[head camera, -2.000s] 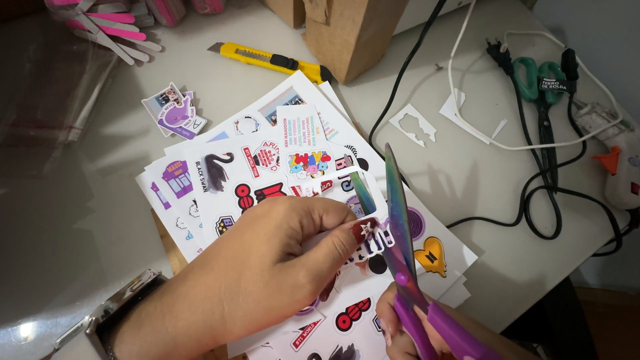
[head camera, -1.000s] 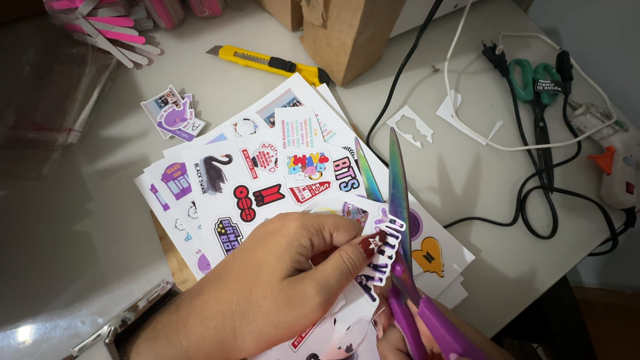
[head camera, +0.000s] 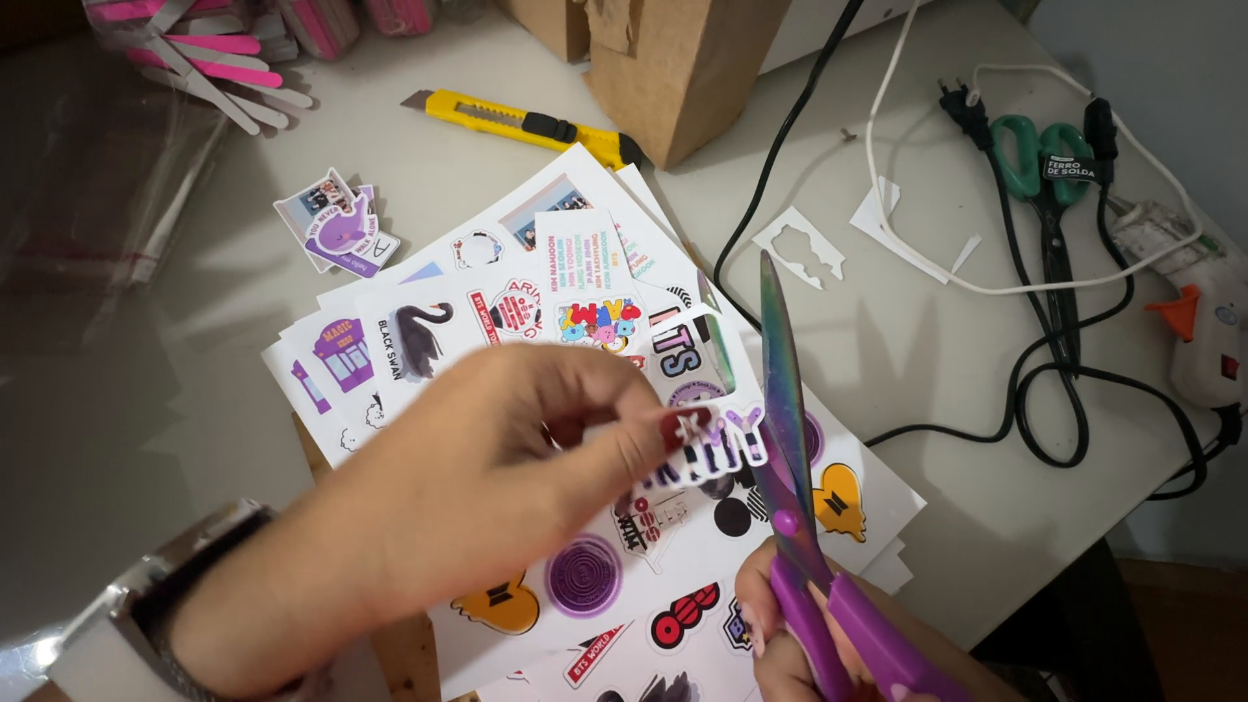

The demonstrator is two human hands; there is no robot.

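My left hand (head camera: 487, 487), with dark red nails and a watch at the wrist, pinches a small white-edged sticker cutout (head camera: 717, 450) bearing purple and dark lettering. A strip of white paper curves up from it. Purple-handled scissors (head camera: 790, 478) with iridescent blades are held in my right hand (head camera: 790, 634) at the lower right; their blades point up, right against the cutout's right edge. Under both hands lie overlapping printed sticker sheets (head camera: 507, 624). Several finished cutouts (head camera: 341, 226) are stacked at the upper left of the sheets.
A yellow box cutter (head camera: 526, 125) lies behind the sheets beside a cardboard box (head camera: 673, 78). Paper scraps (head camera: 804, 249), black and white cords, green-handled scissors (head camera: 1048, 185) and a glue gun (head camera: 1199, 312) are at the right. Nail files (head camera: 214, 63) sit at the upper left.
The cutout has turned in my left hand, from steeply slanted lettering to a flatter angle. The scissors, whose blades stood apart a second ago, now have them nearly together.
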